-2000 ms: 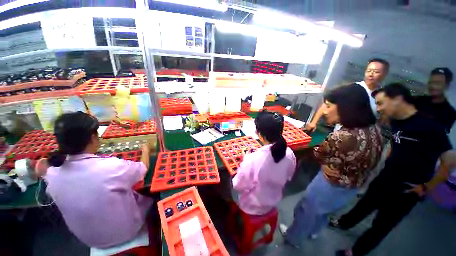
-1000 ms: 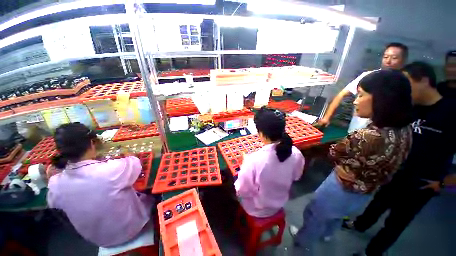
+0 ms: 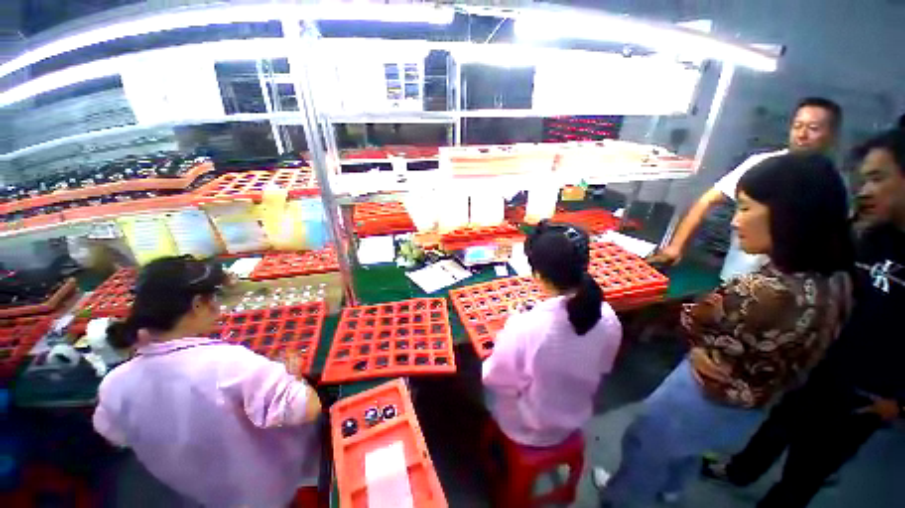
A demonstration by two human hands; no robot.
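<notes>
Neither of my hands is in the picture. Nearest in front of me, a long orange-red parts tray lies at the bottom middle, cut off by the lower edge. Three small dark units lie in its far compartment and a white paper in the nearer one. Just beyond it, a wide orange-red compartment tray lies on the green bench, with dark roundish units in its square pockets.
A person in pink sits at left, another on a red stool at centre right. Several people stand at right, one in a brown patterned shirt. A metal post and white raised shelf stand over the bench.
The view has shifted, so the benches sit slightly further right. The left seated person's arm has drawn back from the tray and bent. The standing people at right appear nearer the right edge.
</notes>
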